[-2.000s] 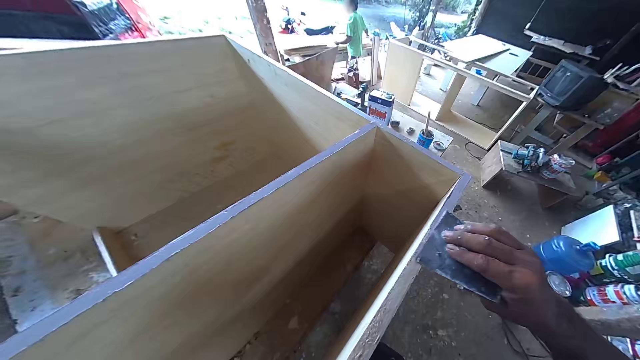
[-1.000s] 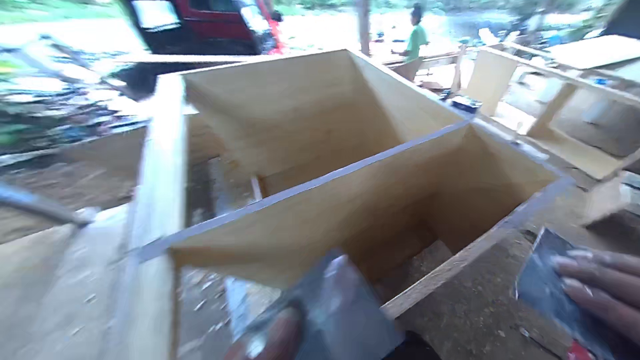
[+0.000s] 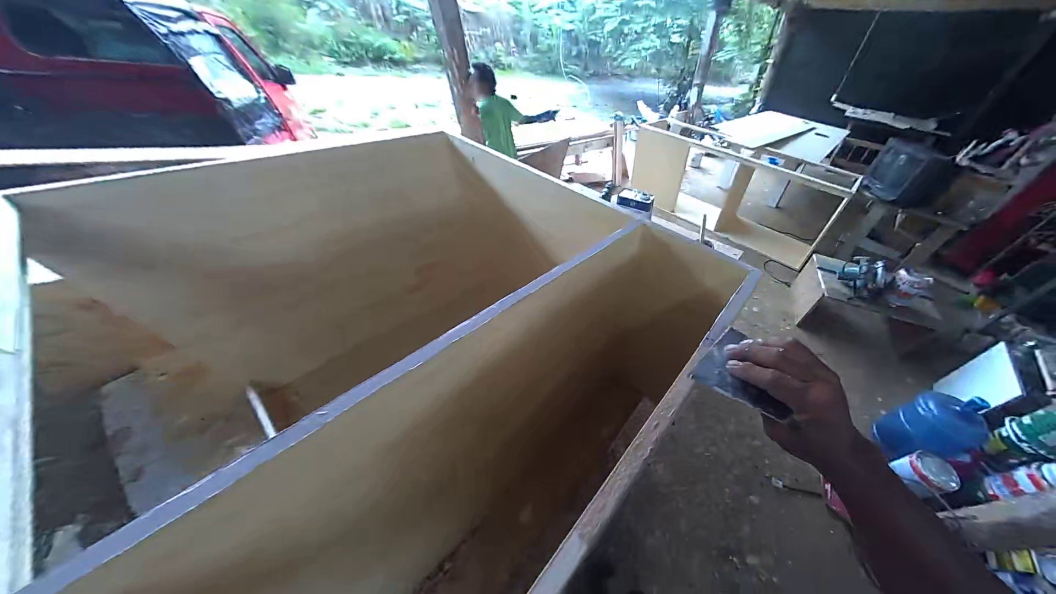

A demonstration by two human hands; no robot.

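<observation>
My right hand (image 3: 788, 396) grips a dark flat filler spreader (image 3: 737, 378), its blade against the near right edge (image 3: 652, 429) of a large open plywood cabinet carcass. Grey filler coats the far part of that edge and the whole top edge of the long divider (image 3: 396, 371). The lower part of the near edge shows bare wood. Between the divider and the near side runs a narrow compartment; a wider one lies beyond. My left hand is out of view.
A blue water jug (image 3: 932, 425) and paint cans (image 3: 928, 474) stand at the right. Behind them is a low wooden box (image 3: 866, 297) with a power tool. A second cabinet frame (image 3: 742, 190), a person in green (image 3: 498, 115) and a red vehicle (image 3: 99, 74) are farther back.
My left hand, seen with a flat plate one second ago, has left the view. The spreader, apart from the edge then, is now at it. The view has swung.
</observation>
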